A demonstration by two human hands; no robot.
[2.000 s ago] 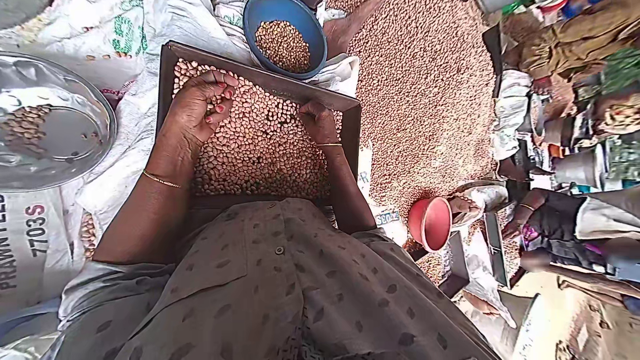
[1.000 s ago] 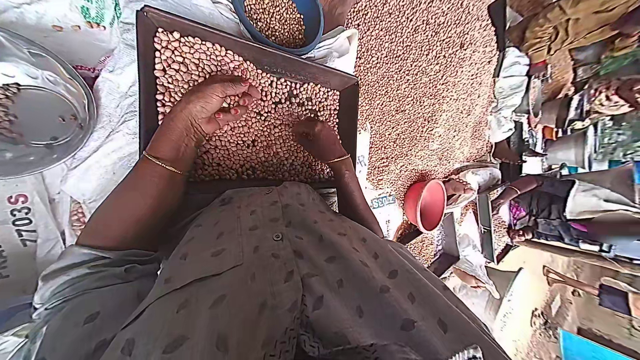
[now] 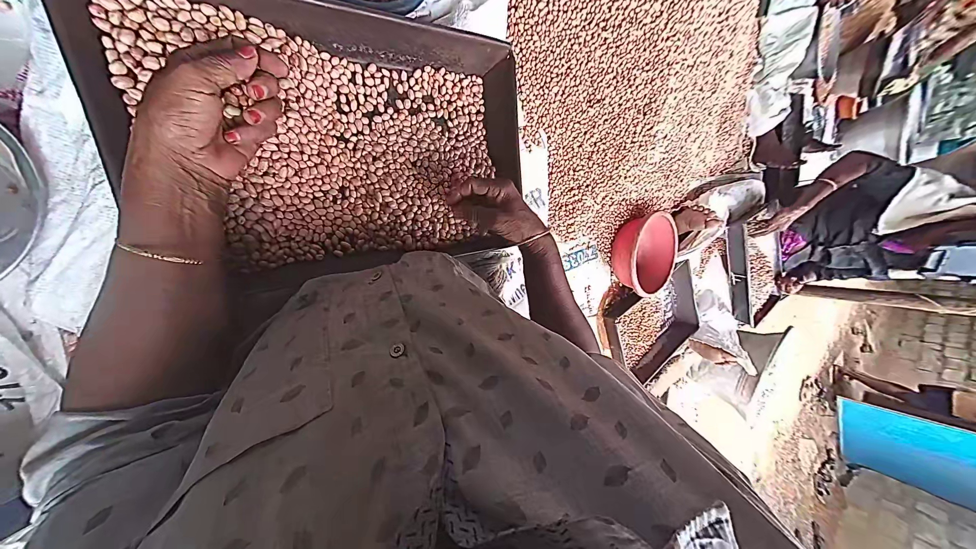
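A dark metal tray (image 3: pixel 499 99) full of small pinkish-brown nuts or beans (image 3: pixel 366 152) lies before me. My left hand (image 3: pixel 206 107), palm turned up over the tray's left part, has its fingers curled around a few of the nuts or beans, which show between fingers and palm. Near the tray's right wall, my right hand (image 3: pixel 496 210) is low against the layer, its fingers bent and in shadow; whether it holds anything is hidden. A few dark gaps show where the tray's bottom is bare.
A large spread of the same nuts or beans (image 3: pixel 633 99) lies right of the tray. A red plastic bowl (image 3: pixel 646 252) and another dark tray (image 3: pixel 675 335) are farther right, near a co-worker's arm (image 3: pixel 816 194). White woven sacks (image 3: pixel 65 160) and a metal basin's rim (image 3: pixel 27 206) are at left.
My left hand's fingers have curled in more over its palm. My right hand remains over the tray's right part. The view has shifted, cutting off most of the blue bowl and metal basin.
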